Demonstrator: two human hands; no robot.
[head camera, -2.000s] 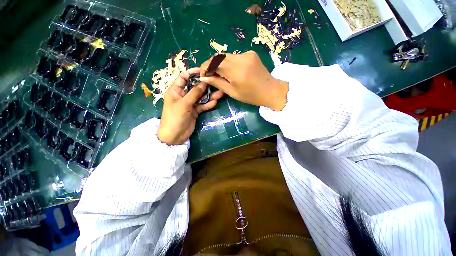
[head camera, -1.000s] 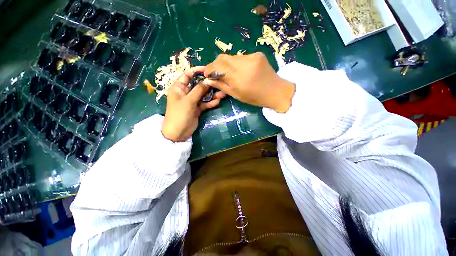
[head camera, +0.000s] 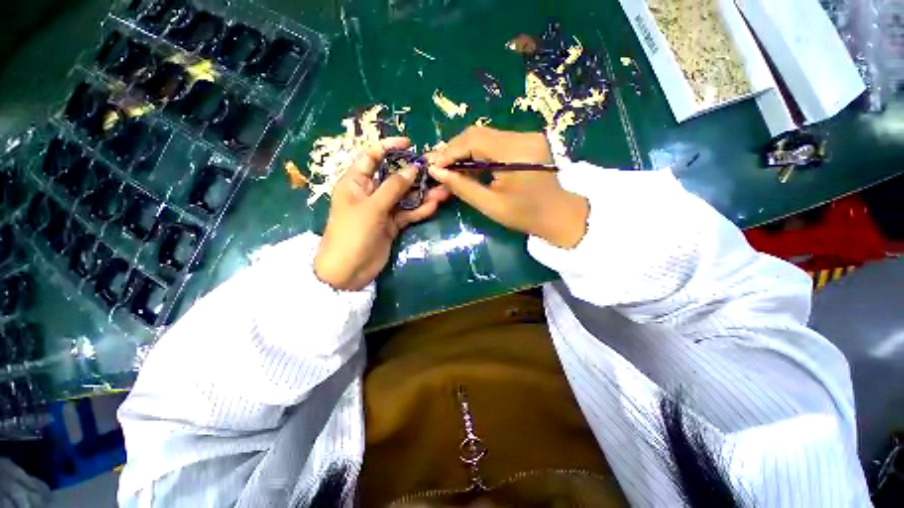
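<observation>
My left hand grips a small black housing between thumb and fingers, just above the green bench mat. My right hand holds a dark slim tool, tweezers or pen-like, with its shaft lying across the hand toward the wrist. The right fingertips touch the right edge of the housing. The tool's tip and any tiny part at the fingertips are too small to tell. A pile of cream parts lies just behind my left hand.
Clear blister trays with black housings stand at the left. A mixed cream and dark pile lies behind my right hand. A white box of cream pieces, a white lid and keys are at the right. A red stool shows beyond the bench edge.
The dark tool, upright two seconds ago, now lies nearly flat across my right hand, pointing right. My left hand keeps the housing in about the same place. The view has shifted slightly.
</observation>
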